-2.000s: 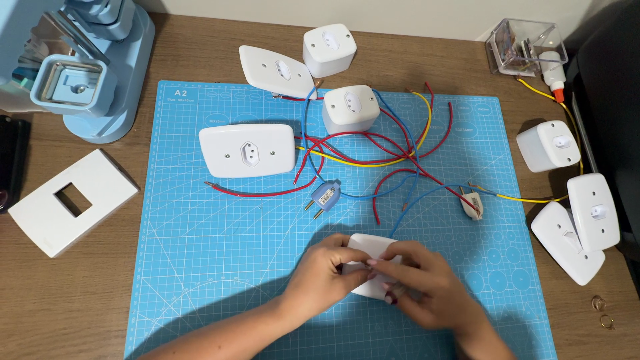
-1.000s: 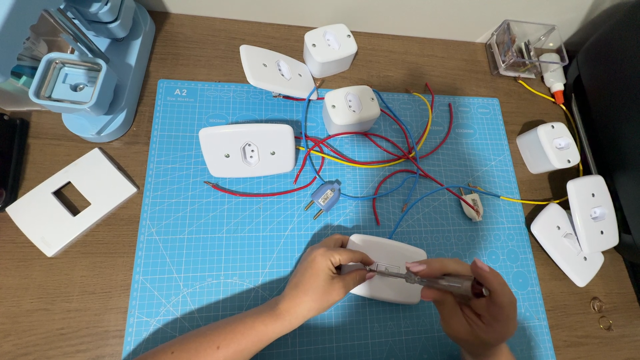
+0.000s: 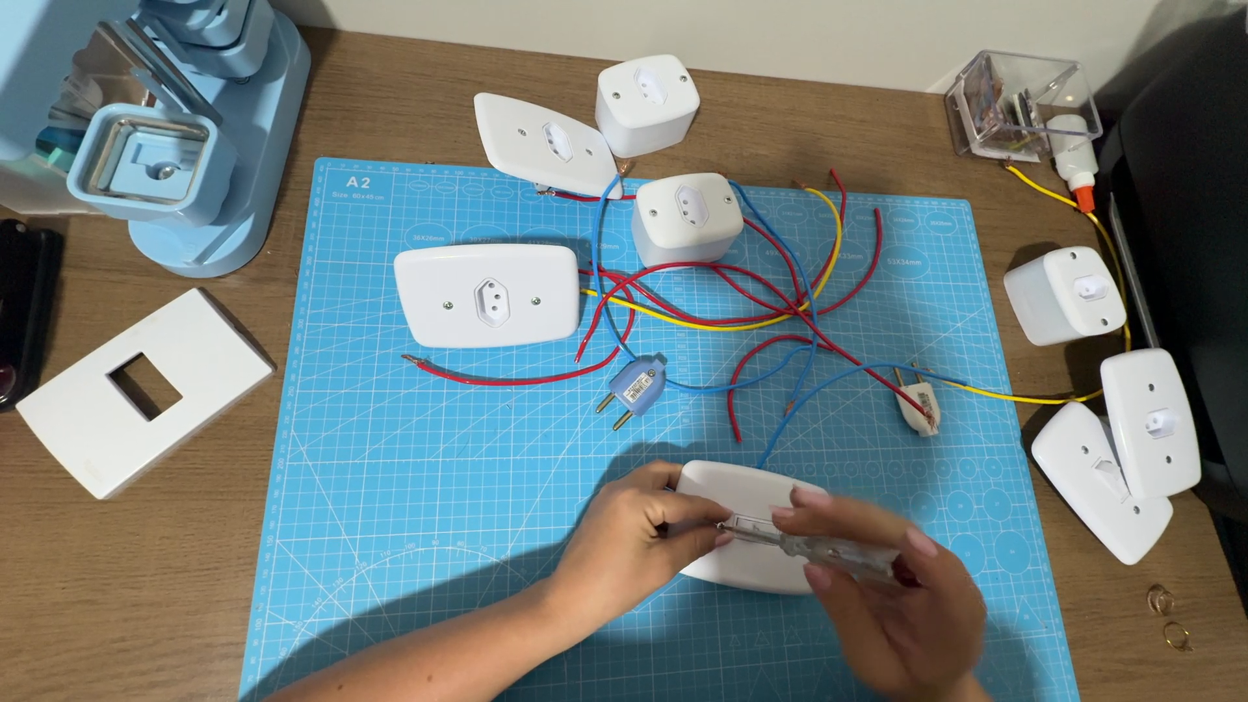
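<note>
A white faceplate (image 3: pixel 760 575) with a blue wire coming from its top edge lies on the blue cutting mat (image 3: pixel 439 624). My left hand (image 3: pixel 634 531) is over its left side, thumb and index finger pinched around the tip of a screwdriver; whether a screw is between them is too small to tell. Slightly blurred, my right hand (image 3: pixel 897 585) holds the screwdriver's clear handle (image 3: pixel 843 556), its shaft lying low across the plate's middle. Above the hands are a blue plug (image 3: pixel 639 382), a white plug (image 3: pixel 917 407) and tangled red, yellow and blue wires.
Several white socket units stand or lie along the mat's top, among them a socket plate (image 3: pixel 487 297) and a box socket (image 3: pixel 687 219). More sit at right, beside two rings (image 3: pixel 1177 637). A frame with a square cutout (image 3: pixel 205 341) and a light-blue appliance (image 3: pixel 219 224) are at left.
Two seconds ago both hands met over the plate with no screwdriver plainly visible. One second ago my right hand held the screwdriver; its fingers have since shifted on the handle.
</note>
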